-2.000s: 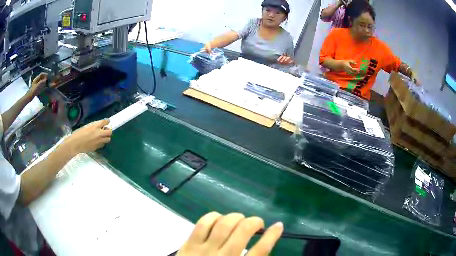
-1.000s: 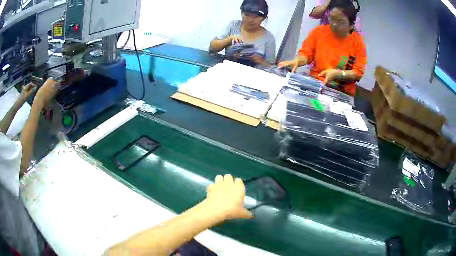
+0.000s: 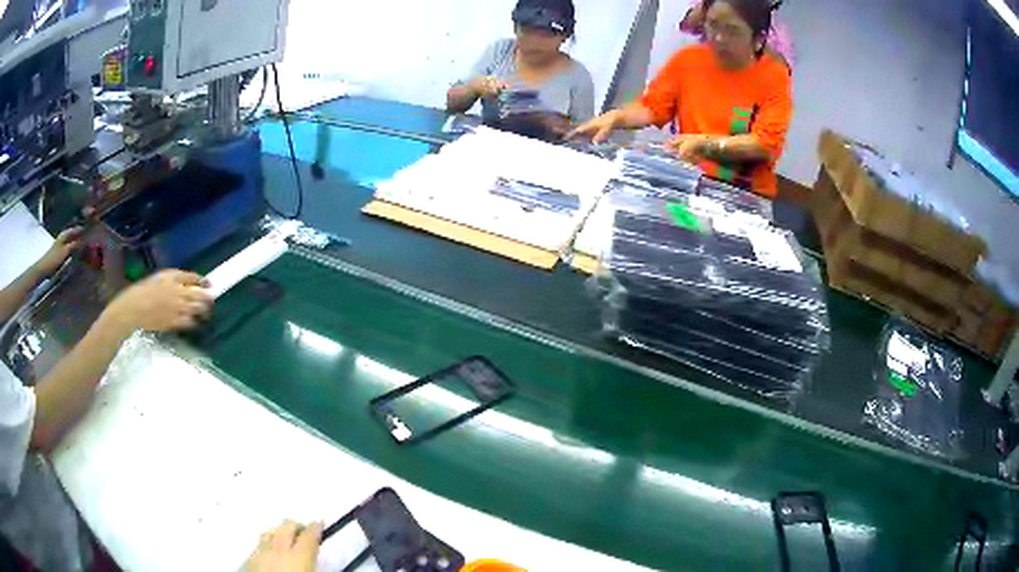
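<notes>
My left hand (image 3: 285,547), cut off by the bottom edge, has its fingers on the left side of a black phone middle frame (image 3: 408,542) at the white work surface's (image 3: 212,480) edge. That frame's solid camera end points right; its lower part is cut off. My right hand is not in view. Another black frame (image 3: 483,385) lies flat on the green conveyor belt (image 3: 626,447), its camera end to the upper right. Two more frames stand out at the lower right, one upright in the picture (image 3: 802,511) and one at the far right (image 3: 974,536).
An orange rim (image 3: 492,566) shows at the bottom edge. At left, a neighbour's hand (image 3: 168,302) reaches a frame by the white guide bar (image 3: 248,263). Across the belt are bagged trays (image 3: 715,291), white sheets (image 3: 447,184) and two people at work, with another person partly visible behind.
My left hand has drawn back from the belt to the bottom edge and is on another frame. The belt frames have shifted left. The neighbour's hand has moved to the guide bar's end.
</notes>
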